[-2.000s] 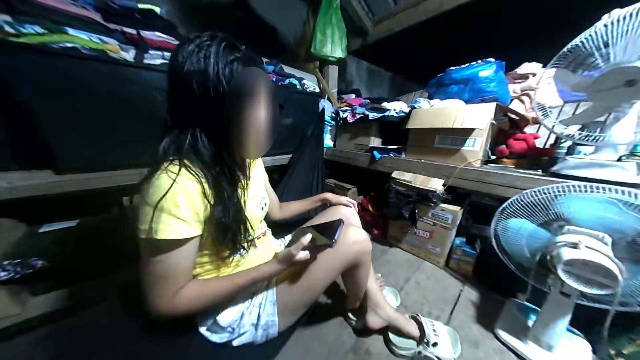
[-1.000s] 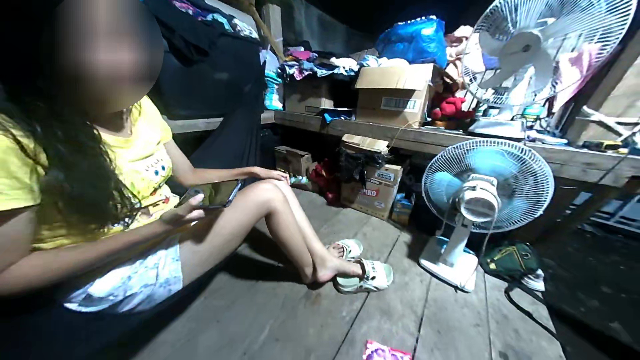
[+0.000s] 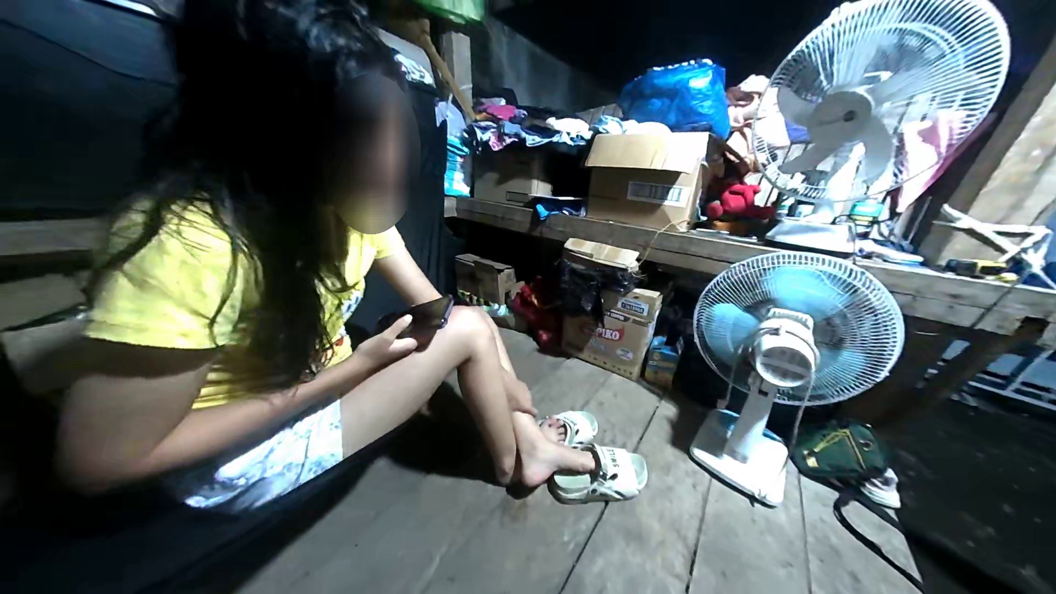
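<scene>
Neither my left hand nor my right hand shows in the head view. Another person in a yellow T-shirt [image 3: 173,280] and light patterned shorts sits on the wooden floor at the left, knees bent. One hand of that person [image 3: 386,345] holds a dark smartphone [image 3: 429,318] above the thigh; the other hand [image 3: 518,393] rests by the lower leg. White clogs [image 3: 601,477] are on the person's feet. Right of the feet, a white standing fan [image 3: 796,330] with blue blades stands on the floorboards.
A wooden shelf [image 3: 701,246] runs along the back, bearing an open cardboard box [image 3: 639,194], a blue plastic bag [image 3: 676,97], folded clothes [image 3: 528,132] and a second fan [image 3: 846,115]. Under it are more cardboard boxes [image 3: 610,334]. A green bag [image 3: 841,452] with a black strap lies at the right.
The view has swung right, then partly back. The person has leaned forward, head lowered, and the free hand has moved from the knee down to the lower leg.
</scene>
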